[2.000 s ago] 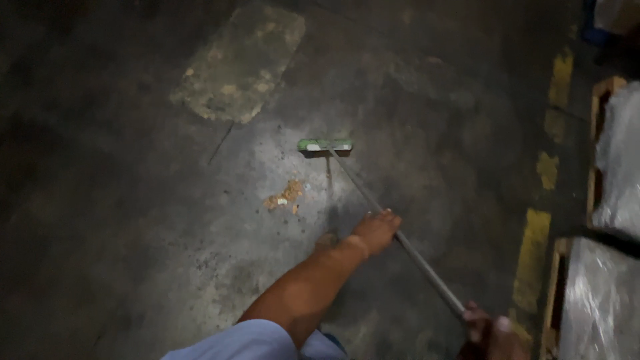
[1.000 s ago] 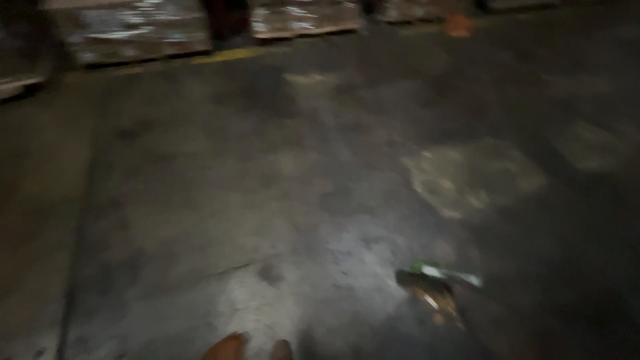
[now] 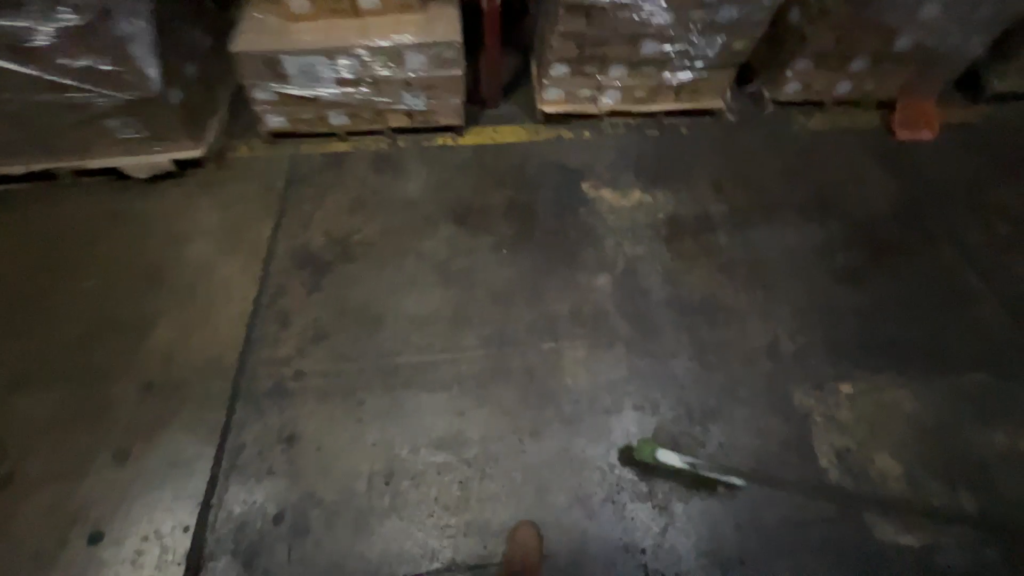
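A broom with a green and white head (image 3: 690, 466) rests on the concrete floor, right of centre and low in the view. From its right end a dark, blurred line runs toward the right edge; whether this is the handle or its shadow I cannot tell. Neither my left hand nor my right hand shows, so any grip on the broom is hidden. A rounded brown tip (image 3: 524, 548), which looks like the toe of a shoe, enters at the bottom edge.
Film-wrapped loads of cartons (image 3: 352, 80) (image 3: 624, 72) stand on pallets along the top, behind a yellow floor line (image 3: 504, 134). An orange object (image 3: 915, 120) is on the floor at upper right. A dark floor joint (image 3: 232, 400) runs down the left.
The view has swung widely toward the pallet row. Two seconds ago both hands were on the broom handle and small tan debris lay near the head; neither the hands nor the debris shows now.
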